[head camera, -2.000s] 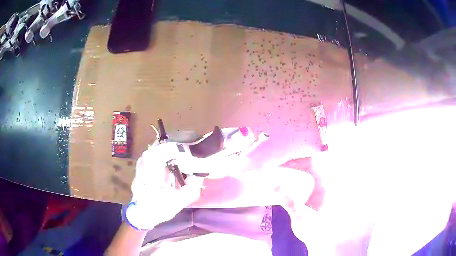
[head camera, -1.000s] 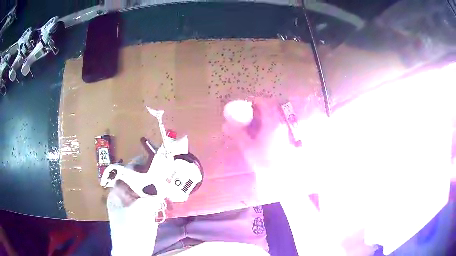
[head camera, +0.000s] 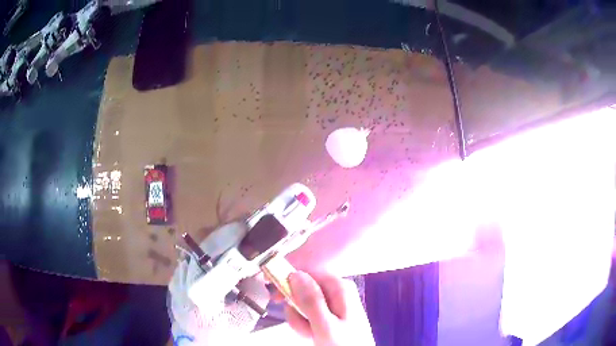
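A white toy motorcycle with a black seat, dark handlebar and red tail patch lies tilted over the cardboard's near edge. My left hand, in a white knitted glove, holds it by the front end from below. My bare right hand grips a small brass-coloured strip and holds it against the toy's side just below the seat. The fingertips are partly washed out. A white egg-shaped squeeze bottle lies on the cardboard beyond the toy.
A tan cardboard sheet covers the green surface. A red and black packet lies at left, a flat black rectangle at the far edge. White and dark toys stand at upper left. Strong glare covers the right.
The toy has turned from upside down to seat-up. My right hand has left the bottle, come to the toy and taken hold of the brass-coloured strip, which lay at the right before.
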